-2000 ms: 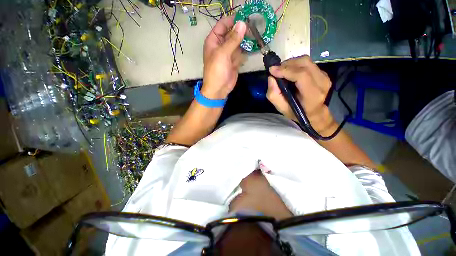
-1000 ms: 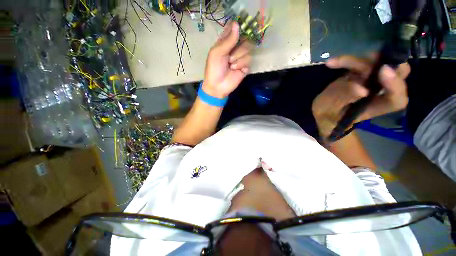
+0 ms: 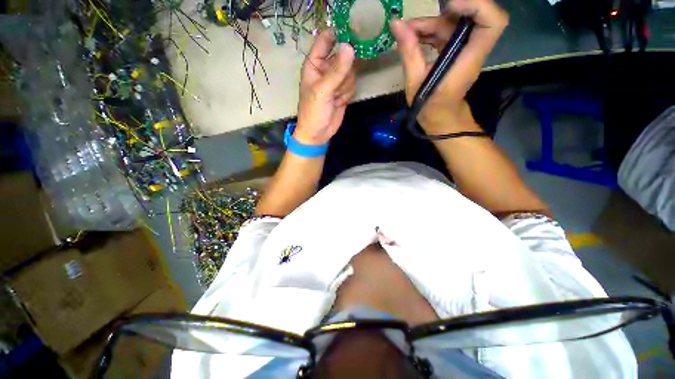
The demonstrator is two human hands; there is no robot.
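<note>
A green ring-shaped circuit board (image 3: 365,50) is at the top middle, over the beige work board (image 3: 289,89). My left hand (image 3: 326,92), with a blue wrist strap, is at its lower left edge, with fingertips touching or very near it; its grip cannot be told. My right hand (image 3: 444,63) holds the black handle of the soldering iron (image 3: 444,65) across the palm, with its thumb and fingertip by the ring's right edge. The iron's metal tip is hidden. The iron's cord runs past my right wrist.
Wired board assemblies (image 3: 137,96) lie in a tangled heap at the left, beside clear plastic trays (image 3: 70,152). More wired boards (image 3: 222,215) are piled below the bench. A cardboard box (image 3: 89,281) is at lower left. A blue stool (image 3: 551,141) and a person's sleeve (image 3: 655,166) are at right.
My right hand, with the iron, went right towards the station area and came back beside the board. The iron no longer points into the ring. The board has turned from edge-on to flat.
</note>
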